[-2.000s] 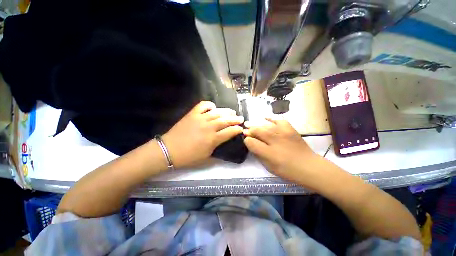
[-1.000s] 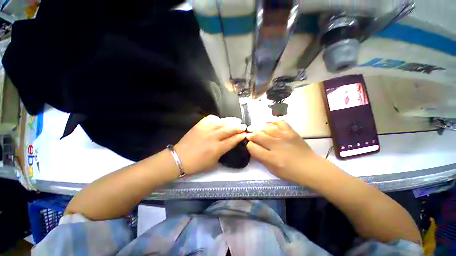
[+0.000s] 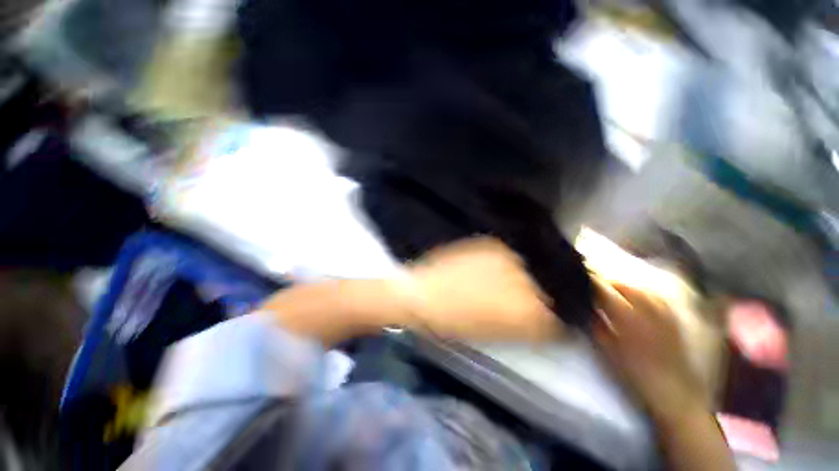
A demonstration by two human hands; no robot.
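Note:
The whole view is strongly blurred. The black garment piece (image 3: 432, 101) fills the upper middle and hangs down between my hands. My left hand (image 3: 488, 285) lies at the cloth's lower edge; its fingers are too blurred to tell how they hold it. My right hand (image 3: 639, 317) is at the cloth's right side near the bright lamp glow, its fingertips against the black fabric; its grip is also unclear. The needle and presser foot cannot be made out.
The white table (image 3: 276, 202) shows left of the cloth. A blue basket (image 3: 92, 340) is at the lower left. The smartphone (image 3: 754, 368) lies right of my right hand. The blurred sewing machine (image 3: 736, 189) is at the upper right.
The view has swung to the left, so the cloth, hands, machine and phone appear farther right. More of the blue basket shows. The picture has become blurred.

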